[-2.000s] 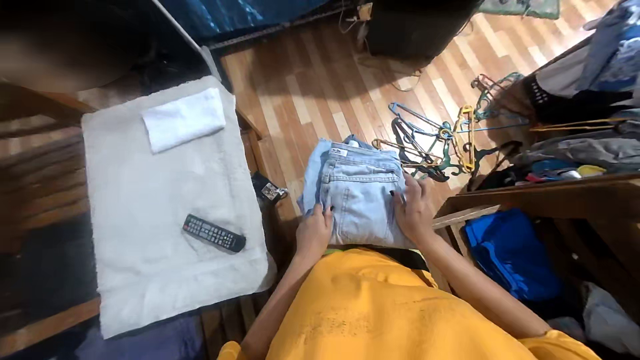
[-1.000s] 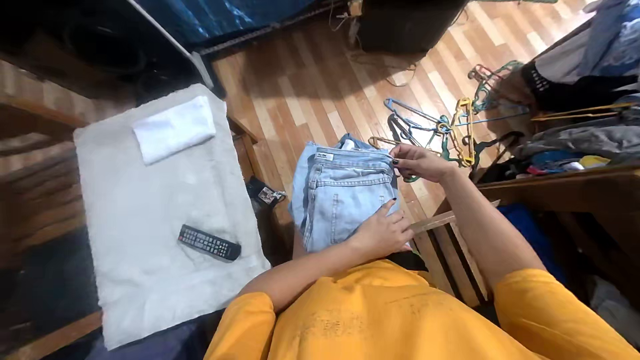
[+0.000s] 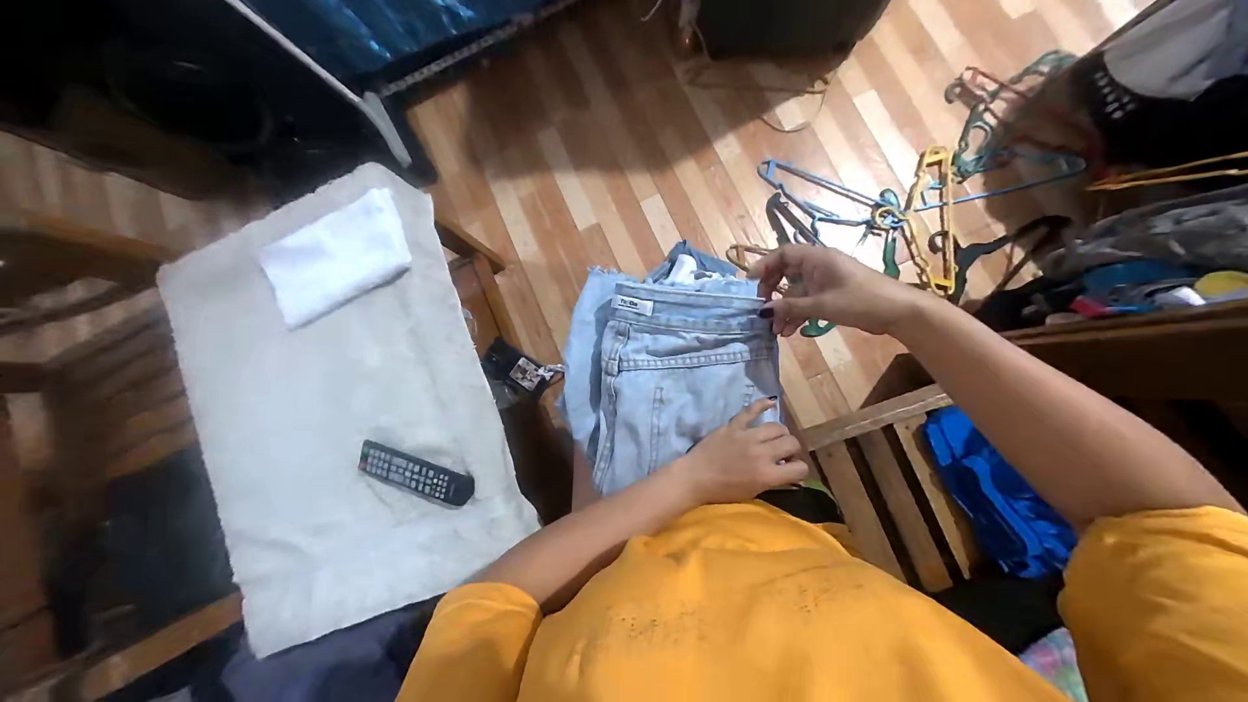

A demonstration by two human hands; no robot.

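Folded light-blue denim jeans (image 3: 682, 361) lie across my lap, the waistband toward the top with a small label on it. More denim shows under and behind them. My right hand (image 3: 829, 292) pinches the right end of the waistband between thumb and fingers. Lower down, my left hand (image 3: 751, 458) rests on the lower right part of the jeans, fingers somewhat spread, pressing on the cloth rather than gripping it.
At left a pale cloth-covered surface (image 3: 322, 419) bears a folded white cloth (image 3: 336, 255) and a black remote control (image 3: 416, 474). Several plastic hangers (image 3: 936, 219) lie on the wooden floor (image 3: 585, 146). A slatted wooden bench (image 3: 877, 497) and a blue bag (image 3: 994, 497) are at right.
Two seconds ago my hands lay at either side of the jeans. My left hand has since moved right across them, and my right hand has moved up to the waistband's corner.
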